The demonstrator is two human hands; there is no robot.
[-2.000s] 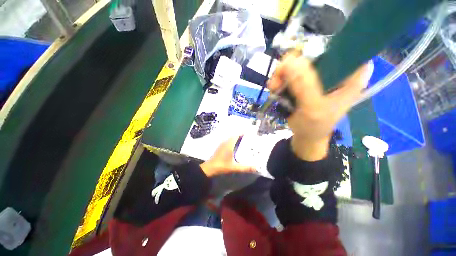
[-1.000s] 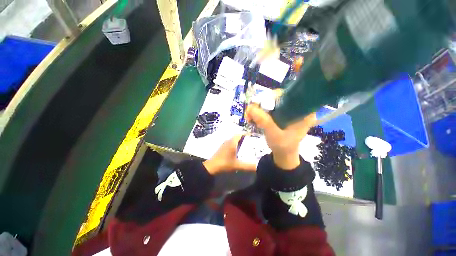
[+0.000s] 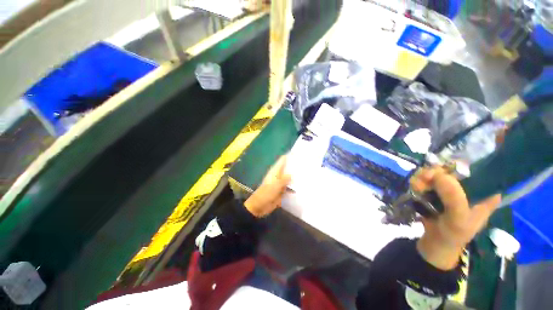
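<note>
My left hand (image 3: 270,189) is at the left edge of the white board (image 3: 327,209), fingers bent; whether it holds a white unit against the white board cannot be told. My right hand (image 3: 452,215) is around the blurred dark and metal nose of the hanging tool (image 3: 418,204), thumb out to the right, over the board's right part. The tool's large green body (image 3: 521,148) blurs at the right edge. Small black parts (image 3: 361,164) lie in rows on the blue tray (image 3: 338,145) beyond the hands, left of the tool's nose.
The green belt (image 3: 142,175) on the left carries white-grey units (image 3: 209,76), (image 3: 23,283). Yellow-black tape (image 3: 200,200) edges it, beside a pale post (image 3: 279,54). Clear bags (image 3: 336,88) and a white card (image 3: 375,123) lie behind the tray. A white-headed mallet (image 3: 504,243) is at right.
The view has turned left and up, showing more belt and the far table. My right hand and the tool have moved right, away from my left hand; the tray is more exposed.
</note>
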